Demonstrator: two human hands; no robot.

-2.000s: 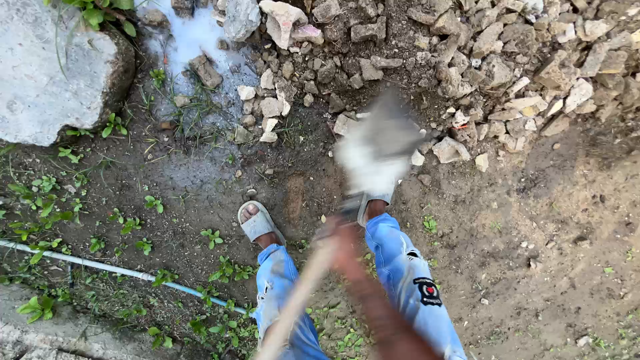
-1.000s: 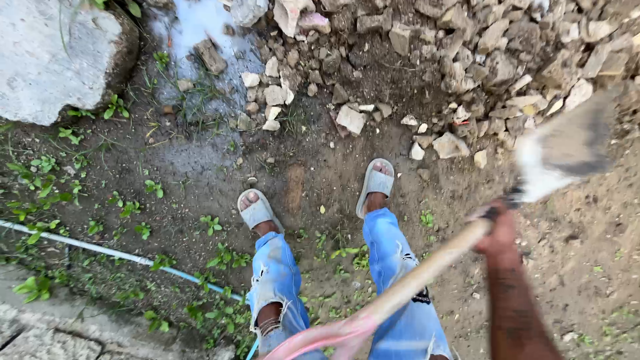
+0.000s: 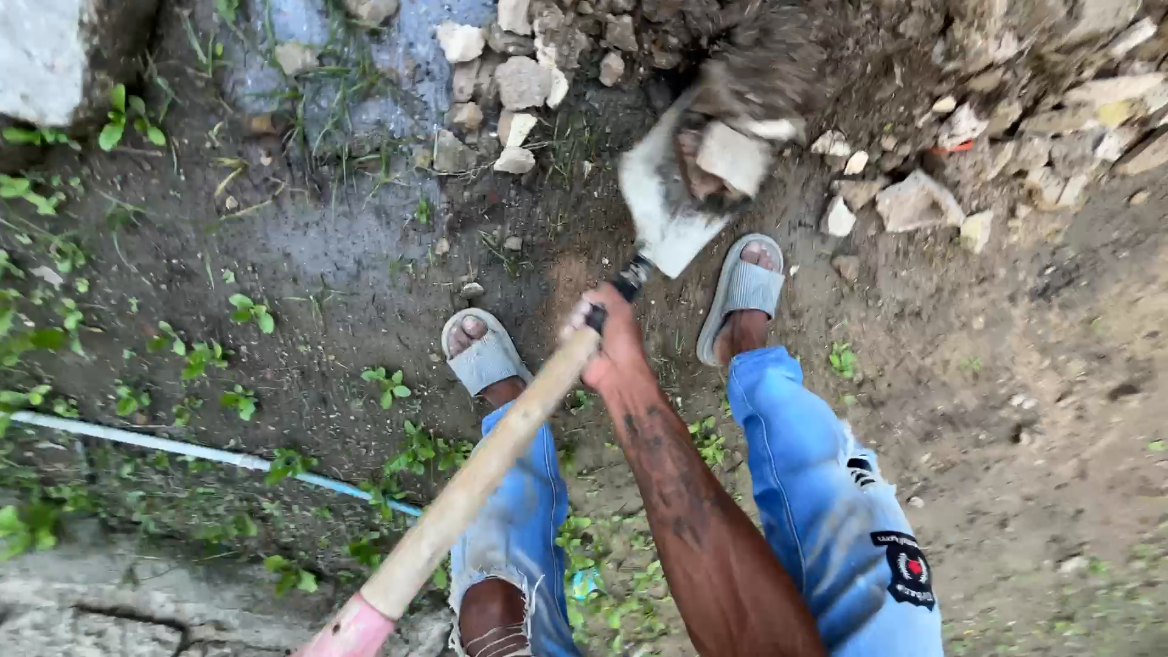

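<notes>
My right hand [image 3: 610, 336] grips the lower end of a shovel's wooden handle [image 3: 493, 461], close to the dark socket. The metal shovel blade [image 3: 659, 205] lies ahead of my feet, loaded with soil and broken rubble [image 3: 733, 157]; its far edge is blurred by motion against the rubble pile [image 3: 922, 201]. Toward the bottom left the handle turns pink [image 3: 351, 630] and runs out of the frame. My left hand is not in view.
My sandalled feet [image 3: 750, 287] stand on bare soil. A large stone slab [image 3: 41, 64] lies at upper left, beside greyish wet ground [image 3: 338, 210]. A thin pipe [image 3: 219, 453] crosses the weeds at left. Concrete paving [image 3: 82, 593] edges the lower left.
The shovel blade has swung from the right side back to the rubble in front of my feet and now carries debris. My right hand has moved left with it.
</notes>
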